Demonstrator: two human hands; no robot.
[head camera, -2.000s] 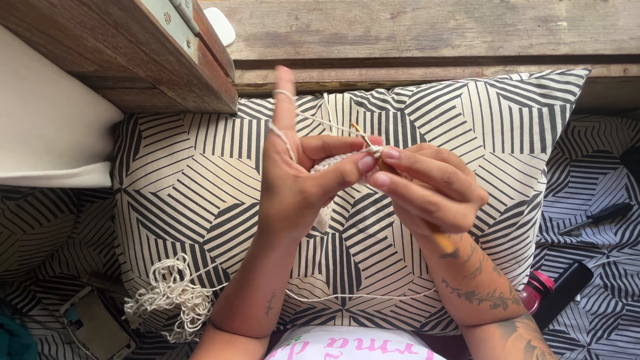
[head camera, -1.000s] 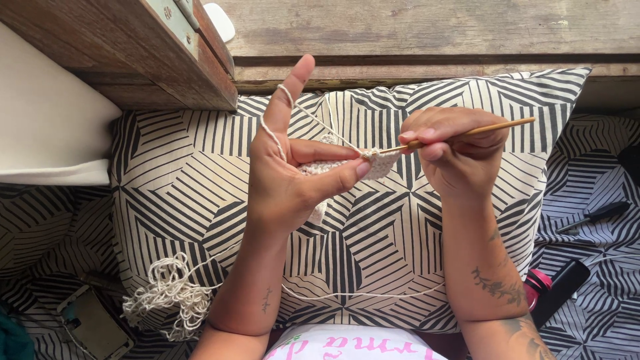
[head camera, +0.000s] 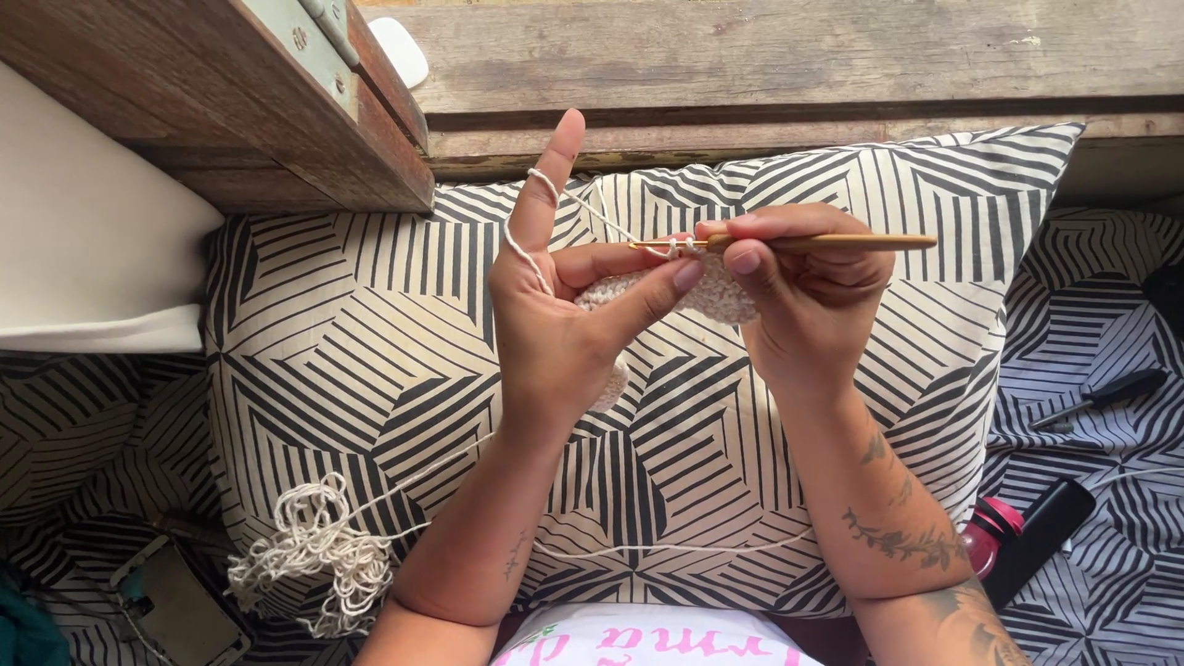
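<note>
My left hand pinches a cream crocheted piece between thumb and fingers, its index finger raised with cream yarn looped round it. In my right hand is a crochet hook with a tan handle, held level. The hook's metal shaft passes through loops at the top edge of the piece, and its tip points left, beside my left fingers. Part of the crocheted piece hangs below my left palm. A loose tangle of cream yarn lies at the lower left, with strands running towards my left forearm.
A patterned cushion lies under my hands. Beyond it are a wooden ledge and a hinged wooden frame. At the right lie a screwdriver-like tool, a pink bottle and a black case-like object. A flat device lies lower left.
Two seconds ago my right hand was against my left fingertips with the hook slanting down; then it moved right and levelled the hook. Now it is back closer to my left hand.
</note>
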